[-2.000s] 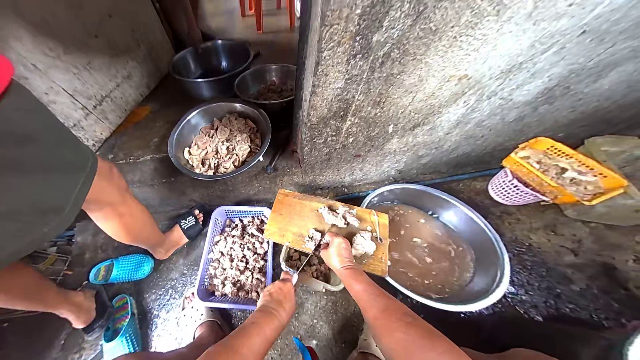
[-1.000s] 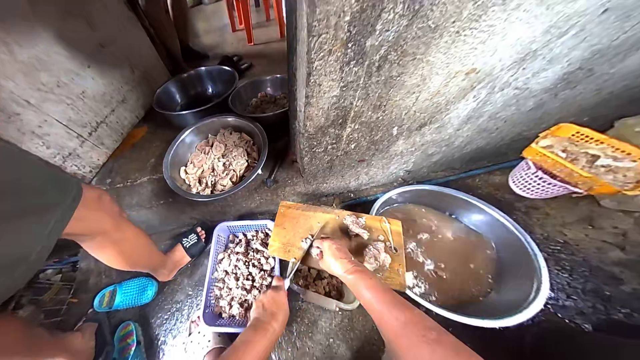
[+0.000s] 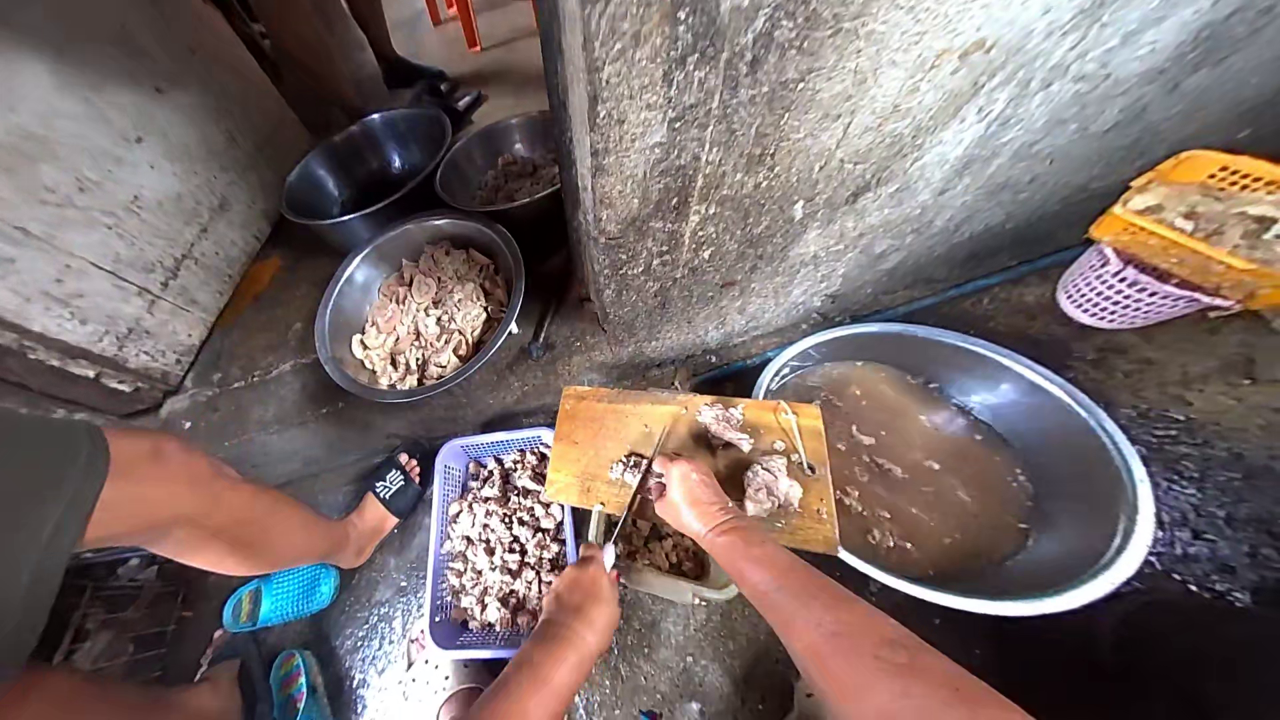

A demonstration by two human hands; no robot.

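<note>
My left hand [image 3: 585,602] grips the handle of a knife [image 3: 640,485]. Its blade points up and away, across a wooden cutting board [image 3: 590,430]. Close to the blade, my right hand [image 3: 692,497] holds down a small piece of meat [image 3: 630,467] on the board. Two larger meat chunks [image 3: 725,425] [image 3: 772,486] lie to the right of that hand, near a cord loop at the board's edge. The board lies over a pale tub [image 3: 680,588] with darker meat pieces. A purple plastic basket [image 3: 440,540] of chopped meat stands to the left.
A large metal basin [image 3: 1100,450] of murky water with scraps stands right of the board. A metal bowl [image 3: 345,340] of sliced meat and two dark bowls [image 3: 350,205] [image 3: 470,165] stand beyond, by a concrete wall [image 3: 760,180]. Baskets stand right; another person's foot [image 3: 375,515] is left.
A person's foot, out of view two seconds ago, shows behind the dark bowls. The knife has changed its angle over the board, while my right hand stays on the meat.
</note>
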